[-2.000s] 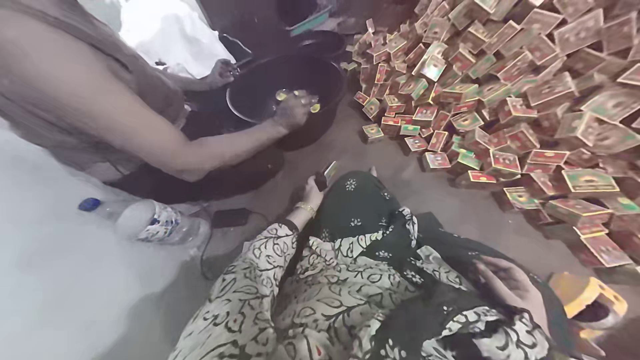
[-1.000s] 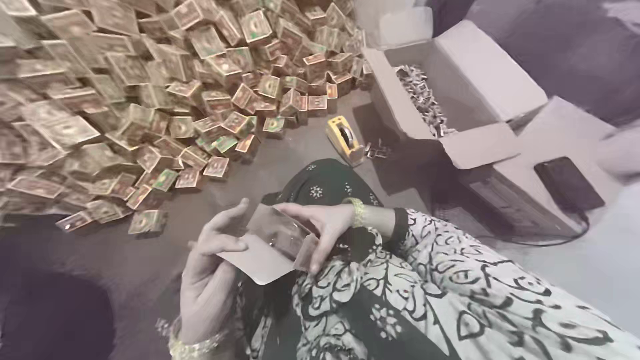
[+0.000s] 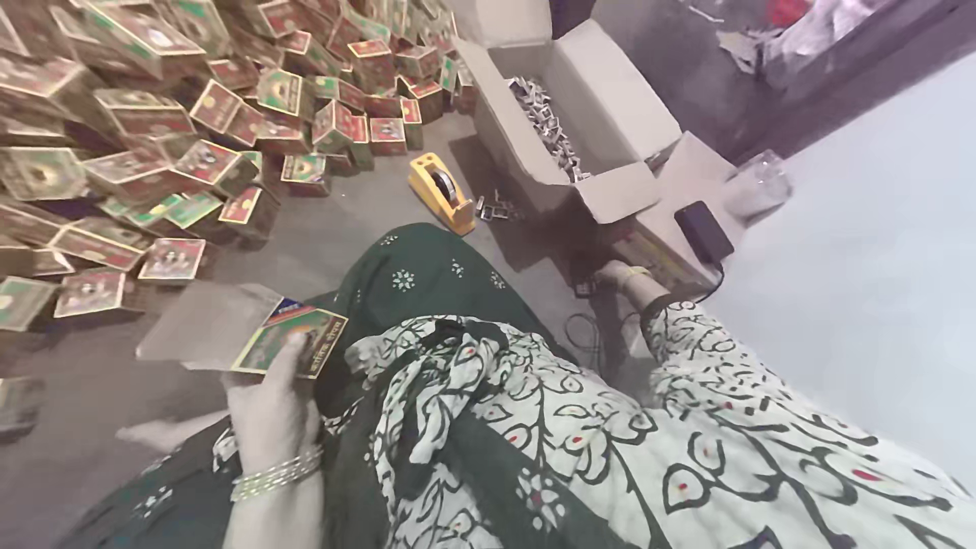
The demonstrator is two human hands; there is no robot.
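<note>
In my left hand [image 3: 276, 404], low at the left, is a small printed cardboard carton [image 3: 293, 335] with a plain pale flap spread out to its left. My thumb presses on the green and yellow printed face. My right hand [image 3: 619, 276] reaches down to the floor beside the larger cardboard boxes. A small dark object [image 3: 584, 289] lies at its fingertips in shadow; whether the fingers grip it is not clear. Between the hands a yellow tape dispenser [image 3: 442, 192] stands on the floor, with small metallic pieces [image 3: 496, 208] beside it.
A large heap of small printed cartons [image 3: 282, 91] fills the upper left. An open cardboard box [image 3: 625, 91] holds many small pieces [image 3: 545, 126]. A dark power adapter [image 3: 704, 232] rests on another cardboard box [image 3: 671, 229], near a clear plastic bottle [image 3: 759, 187]. A cable [image 3: 583, 332] lies below.
One second ago both hands were on the carton; now only my left hand holds it, and my right hand has moved to the floor near the boxes. The view swung widely after the earliest frame.
</note>
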